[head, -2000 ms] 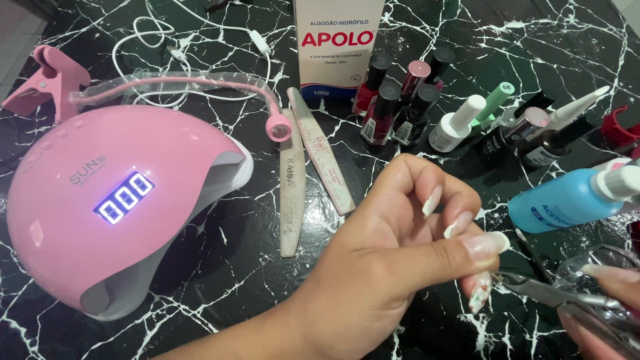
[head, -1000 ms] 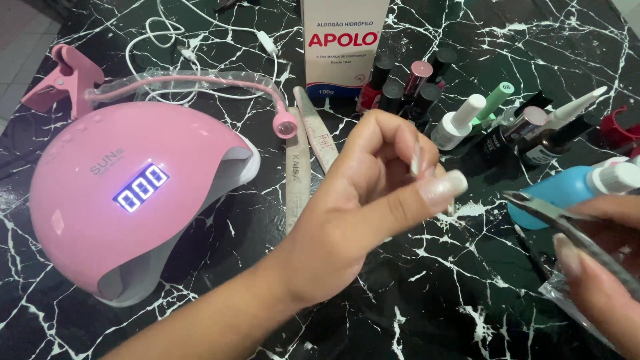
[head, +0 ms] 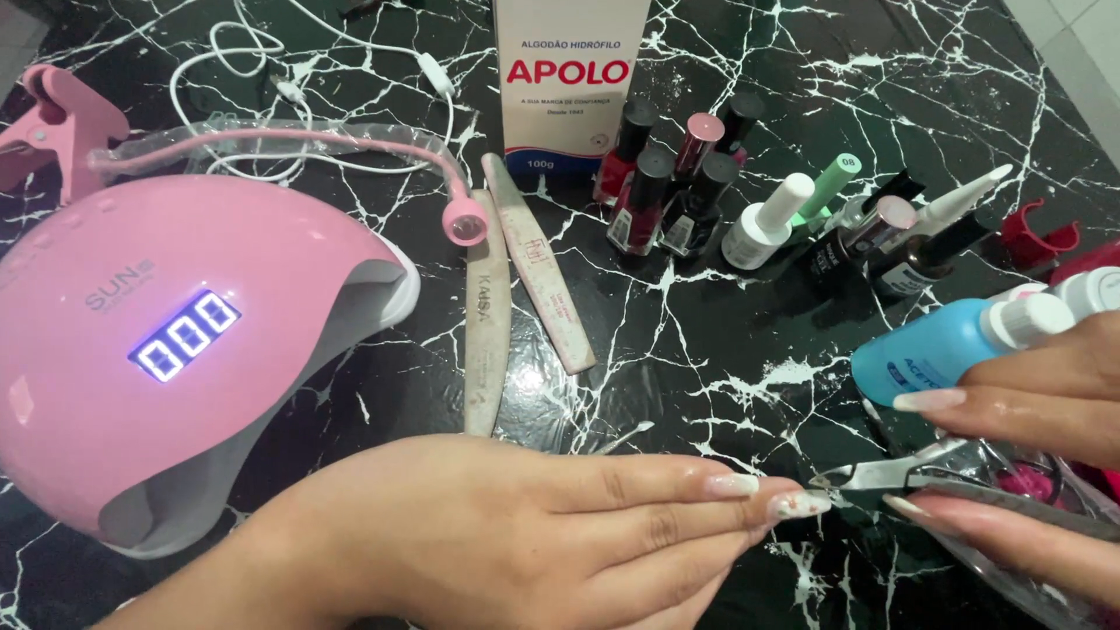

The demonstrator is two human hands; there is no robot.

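My left hand [head: 560,534] lies palm down with its fingers extended toward the right, long light nails on them and a floral pattern on one nail. It holds nothing that shows. At the right edge my right hand [head: 1041,455] grips metal cuticle nippers [head: 910,477] between thumb and fingers. The nippers' tip is very close to the patterned nail; whether they touch cannot be told. Part of the right hand is outside the view, and its fingers overlap a blue acetone bottle [head: 927,350].
A pink nail lamp [head: 201,306] with a lit display stands left. Two nail files [head: 486,332] and a cotton swab [head: 626,436] lie mid-table. Behind are a cotton box [head: 569,114], several polish bottles [head: 643,206] and a white cable [head: 184,79]. Clear plastic [head: 989,551] lies beneath my right hand.
My left hand has turned from curled fingers with the thumb on top to extended fingers, palm down. The nippers, apart from the left hand a second ago, are now close to its patterned nail.
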